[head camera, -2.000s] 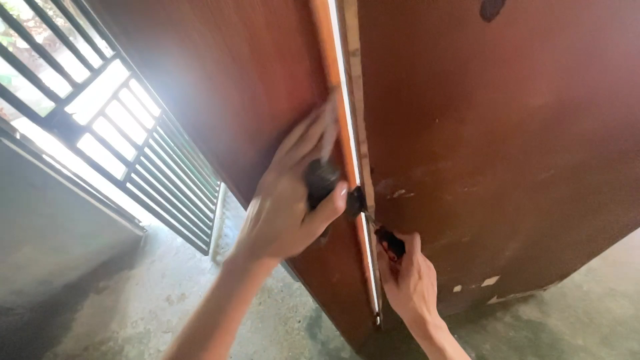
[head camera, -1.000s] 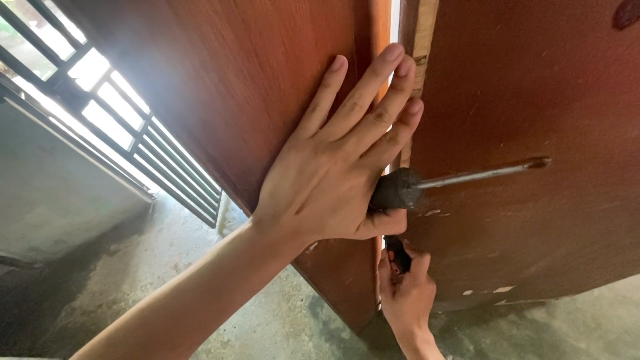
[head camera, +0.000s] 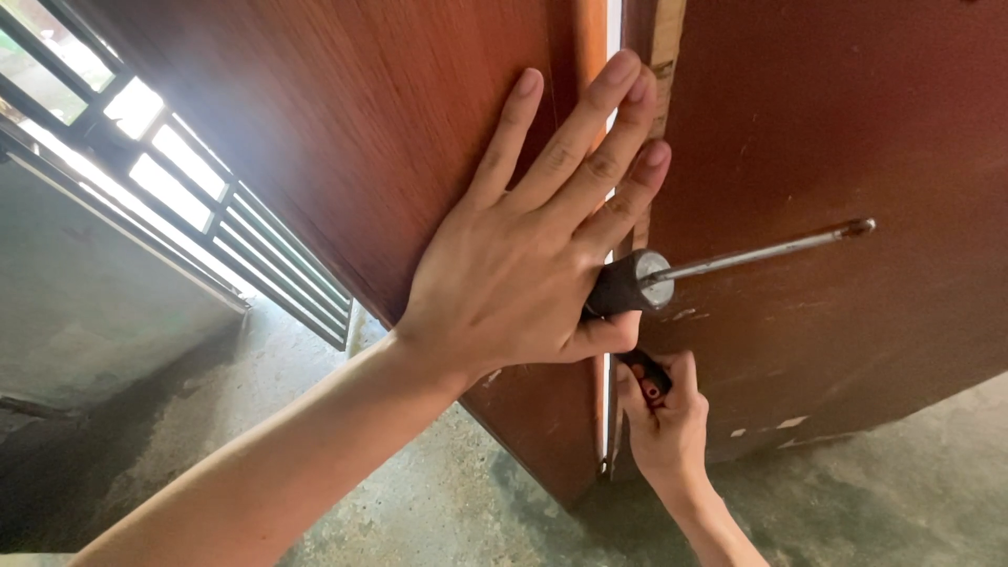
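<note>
My left hand (head camera: 528, 252) lies back-up across the edge of a reddish-brown wooden panel (head camera: 354, 134), fingers spread. Between its thumb and palm it keeps a screwdriver (head camera: 756, 253) with a black handle, whose metal shaft points right. Below, my right hand (head camera: 669, 425) grips a small black tool handle (head camera: 646, 374) with reddish parts, close to the bright strip of light at the panel's edge. The far end of that tool is hidden, so its kind cannot be told. A second brown panel (head camera: 827, 142) with a bare wooden edge stands to the right.
At the upper left is a metal barred gate (head camera: 213, 205) with daylight behind it. A low grey wall (head camera: 94, 291) stands at the left. Concrete floor (head camera: 394, 488) shows below the panels, with small pale chips on the right panel's lower part.
The screwdriver's shaft, not visible two seconds ago, now sticks out to the right from my left hand. That hand's fingers have spread over the panel edge. The view is closer to the panels.
</note>
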